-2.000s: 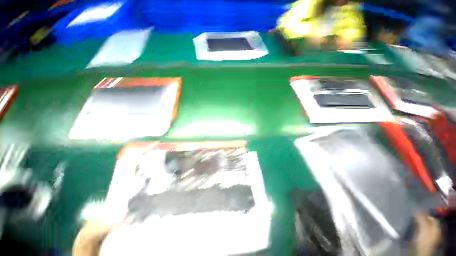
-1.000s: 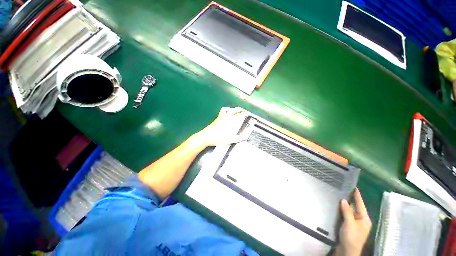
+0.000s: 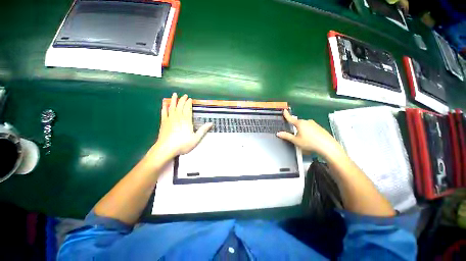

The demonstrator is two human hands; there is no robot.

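Note:
A grey bottom cover (image 3: pixel 240 153) with a wide vent grille lies flat in front of me. A white protective sheet (image 3: pixel 230 199) and a red-orange foam sheet (image 3: pixel 240 104) show beneath it. My left hand (image 3: pixel 179 127) lies spread on the cover's upper left corner, holding nothing. My right hand (image 3: pixel 301 133) rests on its upper right corner, thumb and fingers apart, holding nothing. What lies directly under the cover is hidden.
Another grey-faced unit (image 3: pixel 112 25) lies at the back left. An open laptop base (image 3: pixel 370 66) is at the back right. Bubble bags (image 3: pixel 373 153) and red-edged bases (image 3: pixel 434 153) are at right. A wristwatch (image 3: pixel 48 127) and a white round holder (image 3: pixel 28 155) are at left.
The cover now lies square in front of me. My left hand has spread onto its upper left corner, and my right hand has moved from its right side to the upper right corner.

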